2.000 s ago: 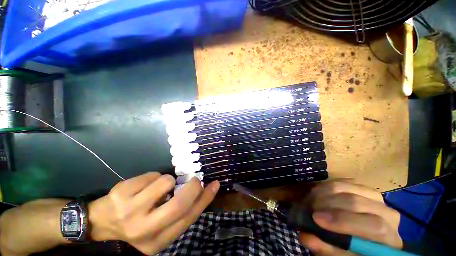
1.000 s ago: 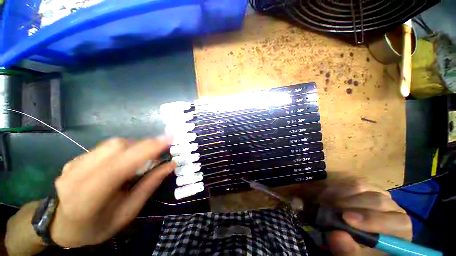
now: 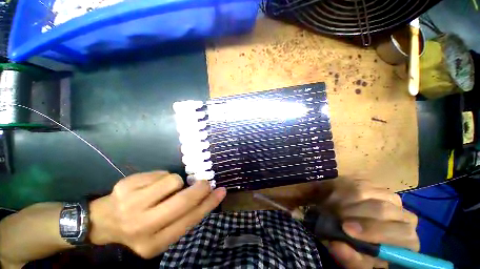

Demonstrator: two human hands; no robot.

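Observation:
The black PCB panel point(image 3: 273, 136) lies on the tan board, with white components point(image 3: 193, 137) lined along its left edge. My left hand point(image 3: 160, 213) has its fingertips at the panel's lower left corner, over the lowest white piece. The solder wire point(image 3: 87, 141) runs from the spool to this hand, so the fingers pinch the wire; its end is hidden. My right hand point(image 3: 368, 226) holds the soldering iron point(image 3: 410, 256) by its black grip. The iron's thin tip lies just below the panel's lower edge, a little right of my left fingertips.
A blue parts bin point(image 3: 137, 29) is at the upper left, the solder spool point(image 3: 9, 97) at the left edge. A fume extractor grille point(image 3: 352, 16) is at the top. A cup point(image 3: 393, 50) with a pale stick stands upper right. Checked cloth point(image 3: 242, 247) is at the bottom.
My left hand moved away left from the white pieces, then came back right to the panel's lower left corner. The iron tip has shifted slightly down, off the panel's lower edge.

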